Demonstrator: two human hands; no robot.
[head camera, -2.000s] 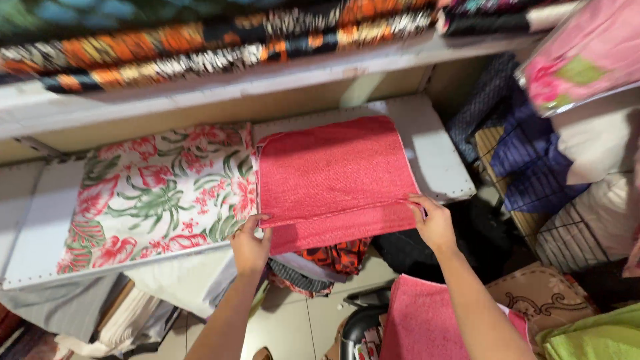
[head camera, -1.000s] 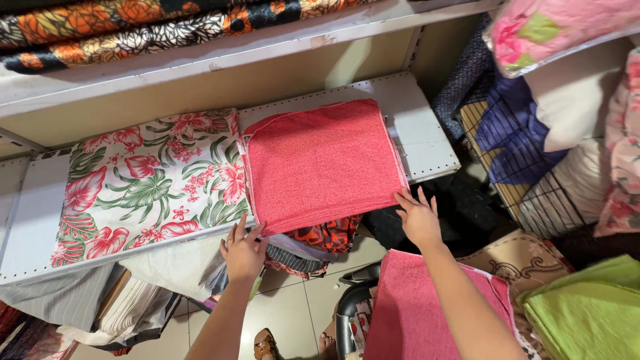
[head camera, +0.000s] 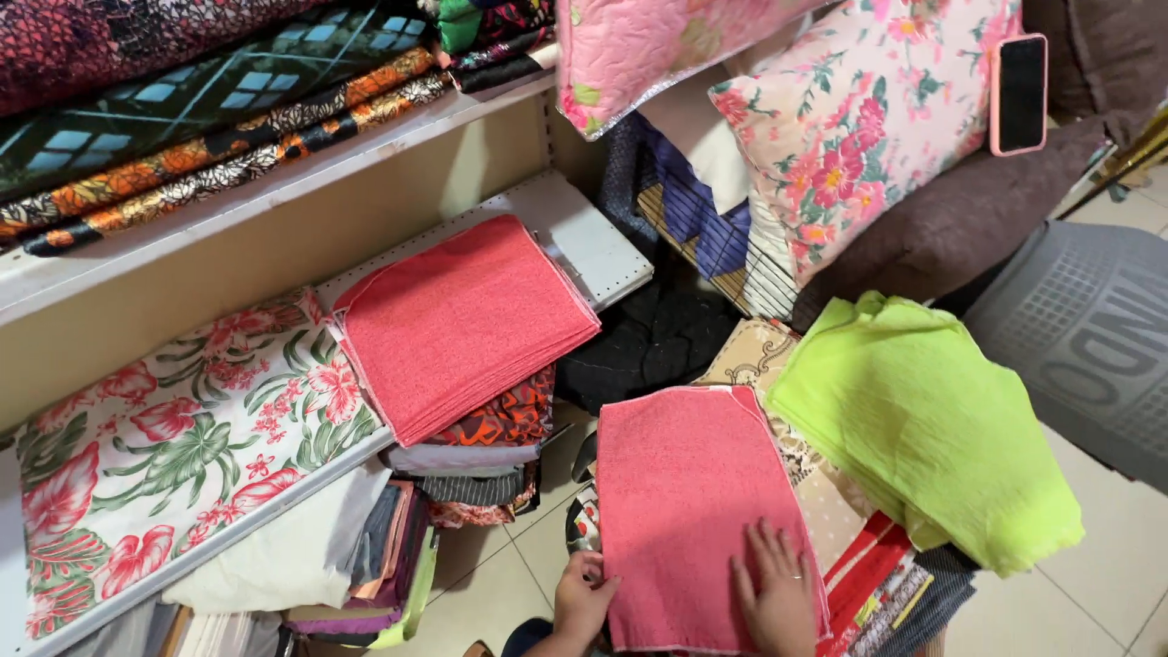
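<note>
A flat pink-red cloth with pale edging lies on top of a pile, low in the view. My right hand rests on it with fingers spread and holds nothing. My left hand is at the cloth's left edge, thumb at the edge and fingers curled; whether it pinches the cloth is hard to tell. On the white metal shelf sits a neat stack of similar pink-red cloths, beside a folded floral fabric with red flowers and green leaves.
A lime green cloth stack lies right of my hands, near a grey plastic basket. Folded fabrics stand under the shelf's front edge. Behind are a floral cushion, a phone and a wire rack. Patterned fabrics fill the upper shelf.
Both hands have left the pink-red stack on the shelf and moved right, to the pink-red cloth on the lower pile. The view has swung to the right.
</note>
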